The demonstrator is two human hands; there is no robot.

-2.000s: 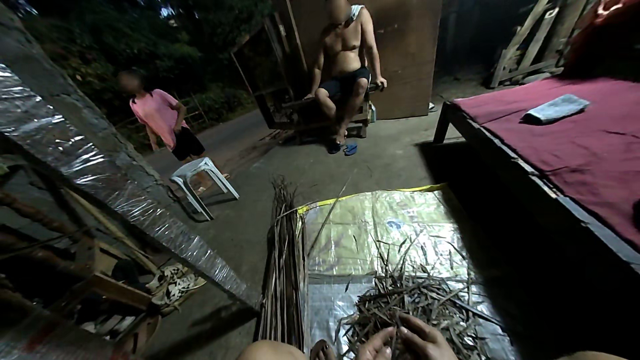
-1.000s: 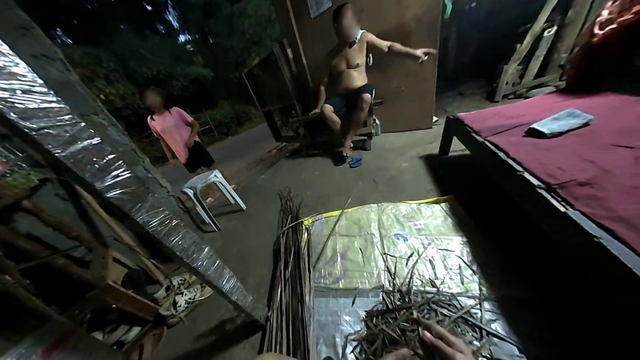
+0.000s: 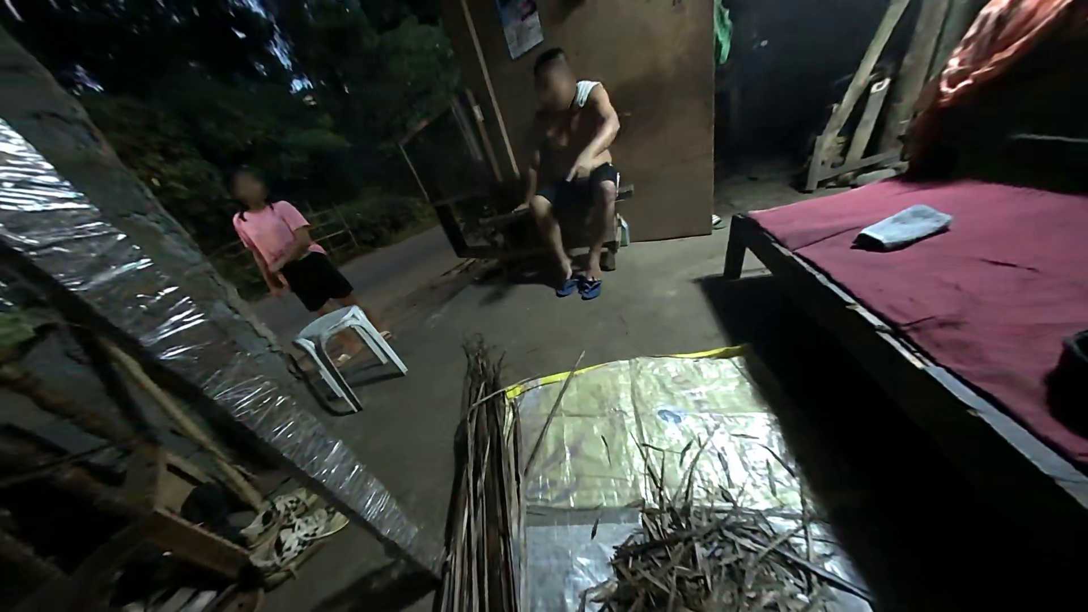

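Neither my left hand nor my right hand shows in the head view now. A loose heap of dry, brown leaf strips point(image 3: 714, 561) lies at the bottom, right of centre, on a shiny plastic sheet point(image 3: 586, 433) with a yellow edge. Along the sheet's left side runs a long bundle of dry leaf stalks or strips point(image 3: 484, 501), laid lengthwise on the concrete floor. One thin strip point(image 3: 554, 408) lies slanted across the sheet's upper left part. The near end of the heap is cut off by the frame's lower edge.
A low platform with a red cover point(image 3: 960, 280) and a folded cloth point(image 3: 905, 228) stands at right. A white plastic stool point(image 3: 344, 327) is at left, near a standing person point(image 3: 285, 246). Another person point(image 3: 578, 161) sits farther back. A plastic-wrapped post point(image 3: 229, 365) slants across the left.
Both hands, over the heap before, have gone out of view at the bottom. The seated person's arm, stretched out sideways a second ago, is now lowered toward the lap.
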